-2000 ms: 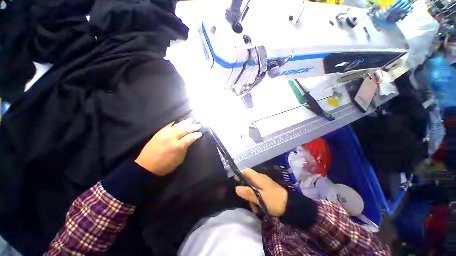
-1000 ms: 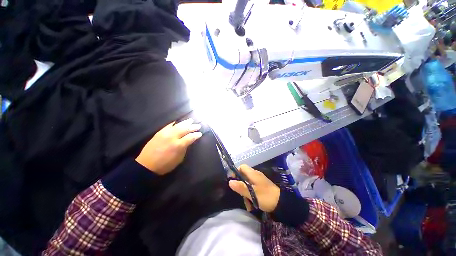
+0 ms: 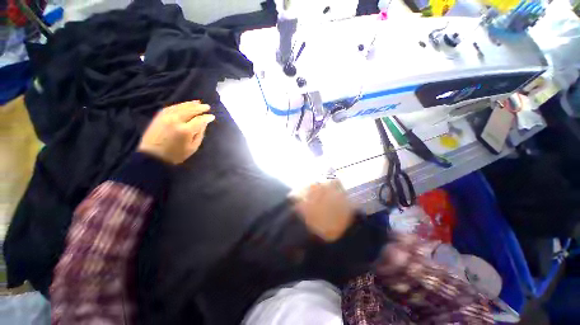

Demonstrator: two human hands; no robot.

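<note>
Black cloth (image 3: 191, 190) is heaped at the left and spreads over the lap to the white sewing machine (image 3: 381, 76). My left hand (image 3: 178, 132) is on the cloth left of the machine head, fingers together and curled; whether it grips cloth is unclear. My right hand (image 3: 325, 209) is blurred, at the cloth's right edge by the front of the machine bed; its fingertips and any grip cannot be made out. The black scissors (image 3: 395, 171) lie on the bed right of the needle area, handles toward me. Lamp glare hides the needle area.
A green-handled tool (image 3: 395, 132) and a dark narrow cutter (image 3: 423, 147) lie beside the scissors. A yellow item (image 3: 449, 141) and a pale tag (image 3: 497, 129) are further right. A blue basket (image 3: 509, 238) with red and white bags stands below the table's right side.
The scissors have left my right hand and lie on the bed. My right hand has moved up to the cloth edge. My left hand has moved up and left, away from the needle area.
</note>
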